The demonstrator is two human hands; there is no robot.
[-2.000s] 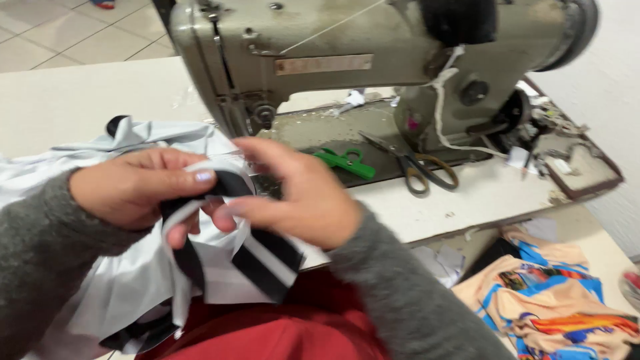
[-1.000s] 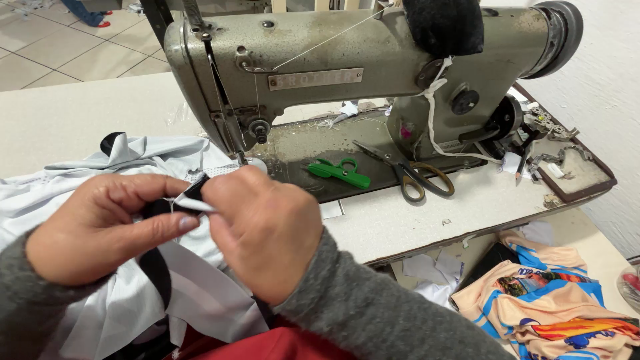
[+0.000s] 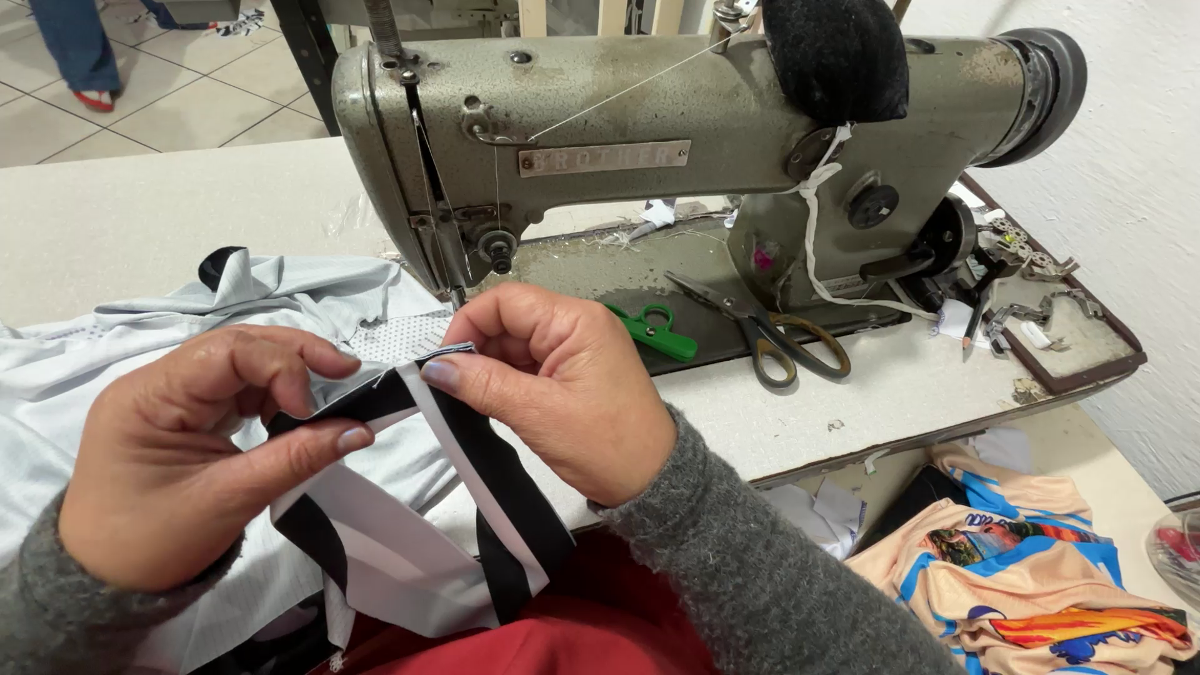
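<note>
A black and white striped fabric band [image 3: 487, 459] hangs in a loop between my hands, its folded upper edge raised before the sewing machine's needle area. My left hand [image 3: 216, 441] pinches the black part between thumb and fingers. Thumb and forefinger of my right hand [image 3: 562, 384] grip the band's corner, where short threads show. White and light grey fabric [image 3: 309, 291] lies on the table under and behind my left hand. The Brother sewing machine [image 3: 600, 112] stands just beyond both hands, its presser foot area partly hidden by my right hand.
Green thread snips [image 3: 661, 337] and black-handled scissors [image 3: 769, 328] lie by the machine bed. A tray [image 3: 1078, 356] holds bobbins and metal parts at right. Printed peach and blue fabric [image 3: 1012, 572] lies lower right. A person's leg [image 3: 75, 47] shows at upper left.
My hands have moved apart, and the band that was bunched between them one second ago now hangs as an opened loop. Scissors and snips have stayed by the machine.
</note>
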